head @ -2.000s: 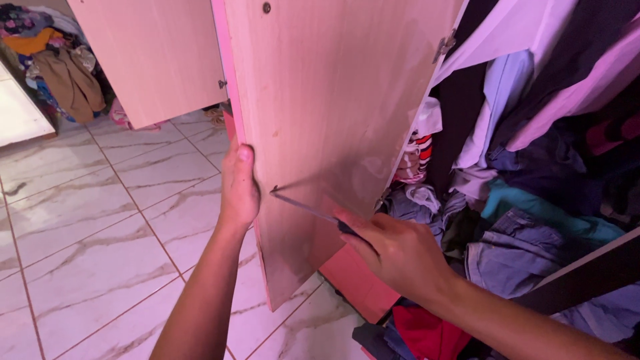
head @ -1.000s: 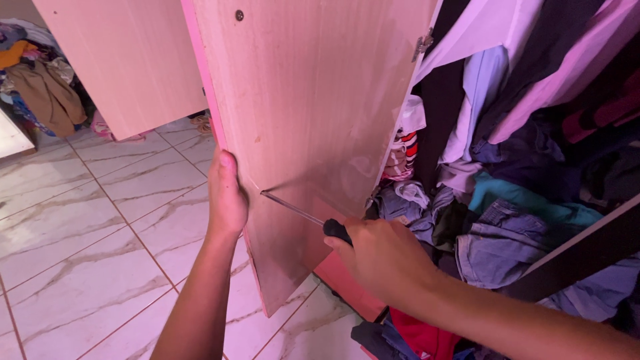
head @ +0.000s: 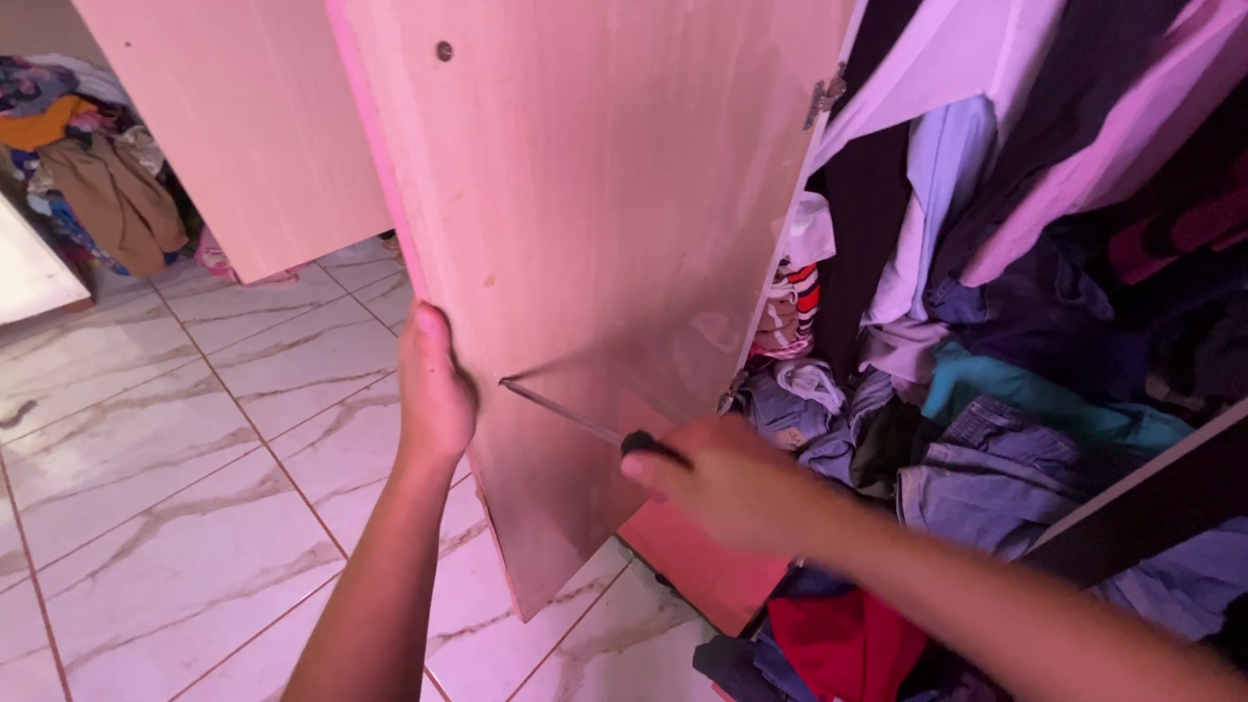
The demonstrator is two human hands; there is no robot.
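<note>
A light wood-grain wardrobe door (head: 604, 214) stands open before me. My left hand (head: 436, 390) grips its free edge, thumb on the near face and the fingers hidden behind. In my right hand (head: 721, 478) is the black handle of a screwdriver (head: 561, 409); its metal shaft points left, and the tip touches the door face at a small dark spot near my left hand. Whether a screw sits there I cannot tell. Higher on the door is a round screw or hole (head: 445, 51). A metal hinge (head: 825, 96) shows at the door's right edge.
Clothes hang inside the wardrobe at the right, above heaped jeans (head: 985, 478) and a teal garment (head: 1053, 395). A red cloth (head: 843, 643) lies low by a reddish board (head: 692, 561). Another door panel (head: 253, 127) and piled clothes (head: 112, 195) stand at upper left, over marble-look floor tiles (head: 146, 507).
The screwdriver tip stays at about the same spot on the door, and my left hand keeps its hold on the edge. My right hand's grip on the handle has shifted slightly.
</note>
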